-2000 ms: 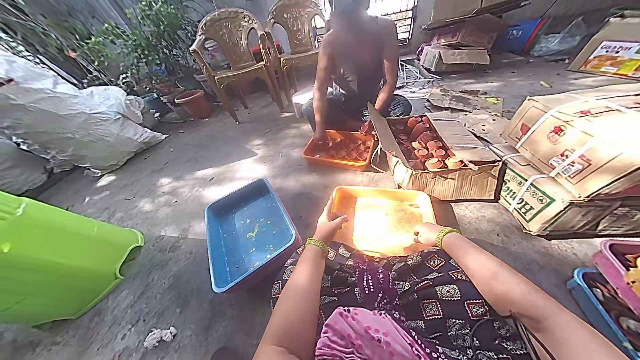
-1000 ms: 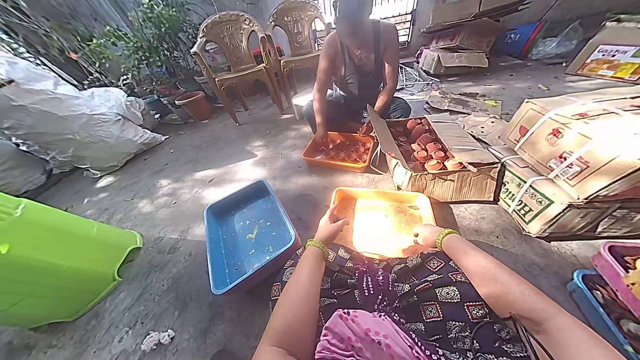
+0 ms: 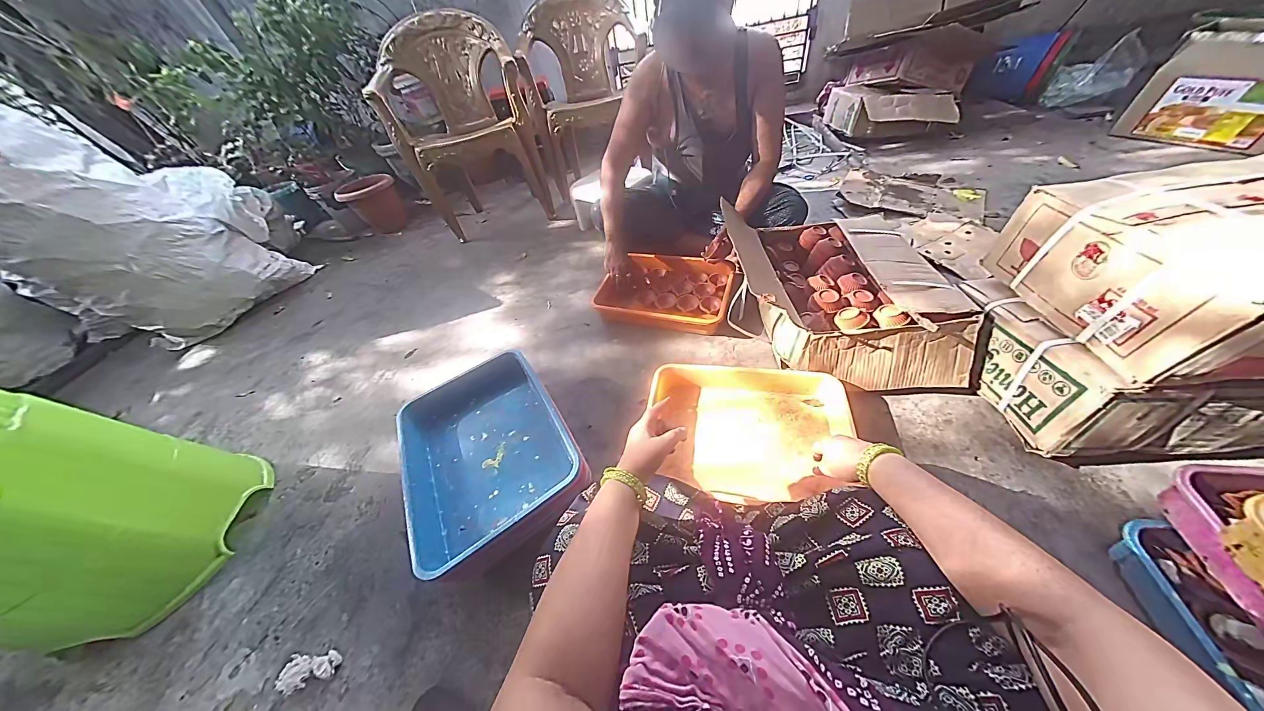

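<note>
An orange plastic tray (image 3: 755,434) rests at my lap, its inside glaring in strong sunlight. My left hand (image 3: 652,439) grips its left rim, and my right hand (image 3: 839,459) holds its right near side. Left of it on the floor lies a blue plastic tray (image 3: 484,464) with small yellowish scraps, stacked on another tray. Farther off, a person (image 3: 706,128) sits with one hand in an orange tray (image 3: 664,318) of small clay cups (image 3: 681,296) and the other near an open cardboard box (image 3: 879,357). That box holds more ridged clay cups (image 3: 849,281).
Strapped cardboard boxes (image 3: 1126,286) are stacked at right. A green plastic stool or tub (image 3: 109,523) lies at left, behind it white sacks (image 3: 148,237). Brown plastic chairs (image 3: 464,109) and potted plants stand at the back. Filled pink and blue trays (image 3: 1145,553) sit at lower right.
</note>
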